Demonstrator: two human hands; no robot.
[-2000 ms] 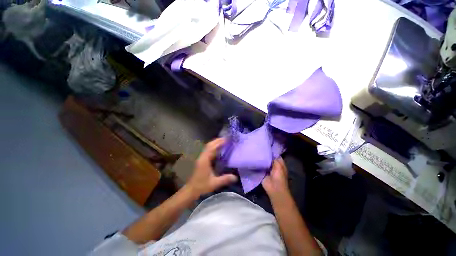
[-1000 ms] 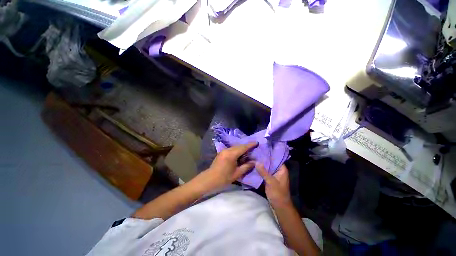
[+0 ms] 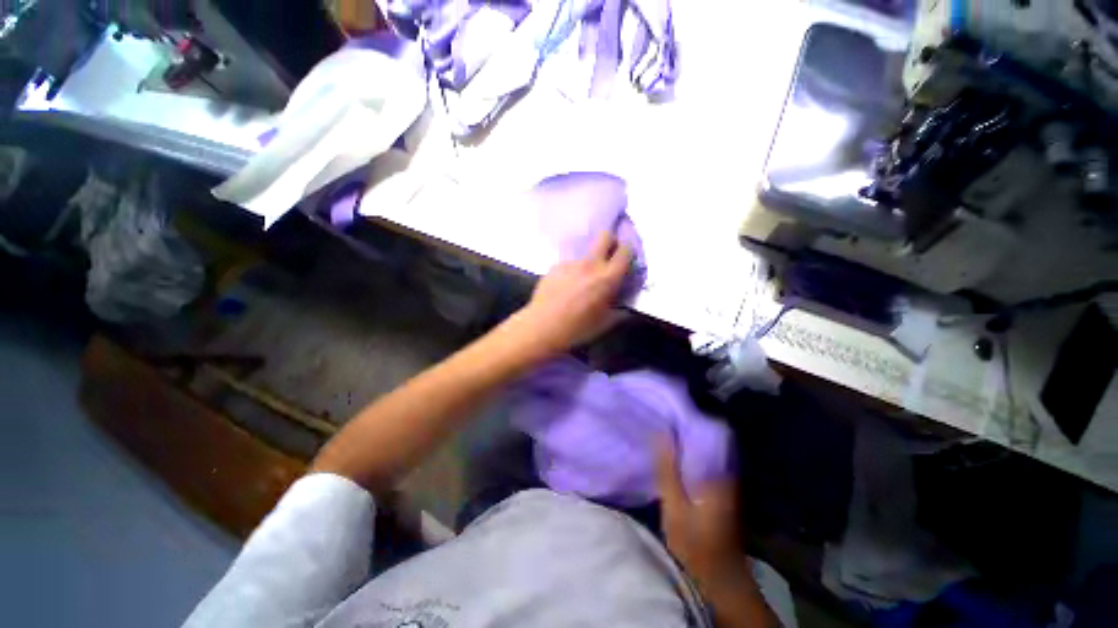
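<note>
My left hand point(image 3: 582, 292) reaches to the table's front edge and grips a purple fabric piece point(image 3: 576, 206) at its right side. The piece lies partly over the tabletop. My right hand point(image 3: 696, 497) is blurred, low in front of my lap, and holds a bundle of purple fabric pieces point(image 3: 619, 432). The bundle hangs below the table edge and is also blurred. The fingertips of my right hand are partly hidden by the fabric.
White table point(image 3: 699, 147) ahead, with purple strips point(image 3: 490, 61) at the back and white backing pieces point(image 3: 325, 135) at left. The overlock machine's shiny cloth plate point(image 3: 821, 123) is at right. Pale thread waste point(image 3: 745, 366) hangs at the edge. A black flat rectangle point(image 3: 1081, 372) lies far right.
My left hand has left the bundle and moved up to the table edge, now gripping a separate purple piece. My right hand has kept the bundle. The view has shifted, showing more machine at right.
</note>
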